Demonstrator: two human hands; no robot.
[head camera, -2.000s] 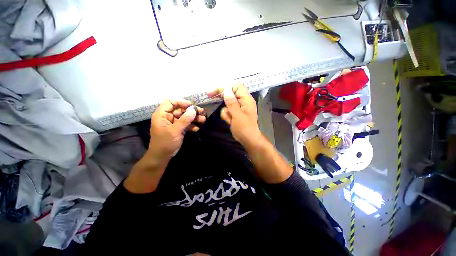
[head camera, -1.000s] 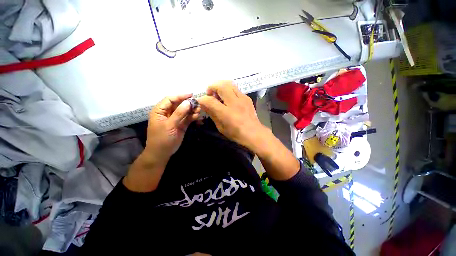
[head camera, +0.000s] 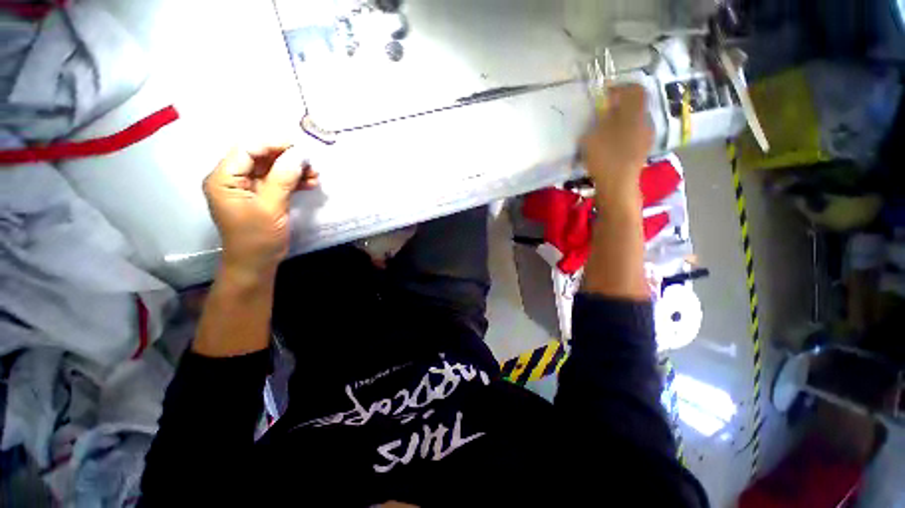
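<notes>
My left hand (head camera: 250, 203) is over the front part of the white machine table (head camera: 417, 184), at left. Its thumb and fingers are pinched around a small metal part, mostly hidden by the fingertips. My right hand (head camera: 620, 134), blurred, is at the table's right end, closed on the yellow thread snips (head camera: 600, 77). The snips' blades point away from me beyond the fingers; the handle is hidden by the hand. The machine bed's dark outline (head camera: 397, 124) and small metal parts (head camera: 394, 48) lie beyond my hands.
Grey garments (head camera: 64, 238) are heaped at left, with a red strip (head camera: 109, 137) reaching onto the table. A small accessory tray (head camera: 703, 96) is at the table's right end. Below it, a side bin holds red cloth (head camera: 561, 223) and a white disc (head camera: 677, 316). Yellow-black tape marks the floor.
My hands have moved apart from the table's front edge. The left moved left and over the table; the right moved right and closed on the snips. The view has shifted.
</notes>
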